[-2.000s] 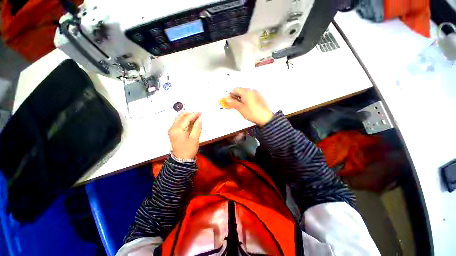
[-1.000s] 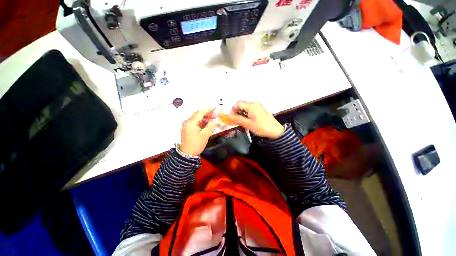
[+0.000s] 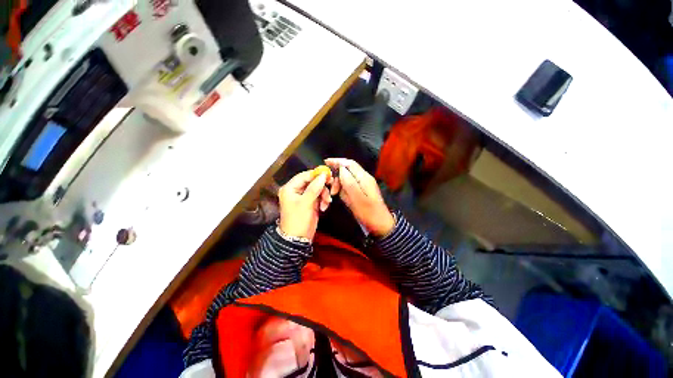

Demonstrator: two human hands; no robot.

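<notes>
My left hand (image 3: 301, 207) and my right hand (image 3: 360, 196) meet above my lap, just off the table's front edge. My left fingertips grip a small orange piece (image 3: 322, 171). My right fingertips close on a tiny dark piece (image 3: 335, 174) right beside it; fingers hide most of it, and I cannot tell what it is. A small dark reddish disc, likely a bobbin (image 3: 125, 236), lies on the machine bed. The white sewing machine (image 3: 159, 96) with its lit blue display (image 3: 44, 146) stands at the left.
Black fabric (image 3: 44, 325) lies at the lower left. A dark rectangular device (image 3: 544, 87) lies on the right-hand white table (image 3: 472, 44). Sockets (image 3: 397, 91), orange cloth (image 3: 424, 148) and cardboard (image 3: 516, 181) are below the tables. A blue bin (image 3: 583, 332) is at the lower right.
The view has turned to the right, so the machine sits further left and tilted. My hands have come together and left the table area for above my lap.
</notes>
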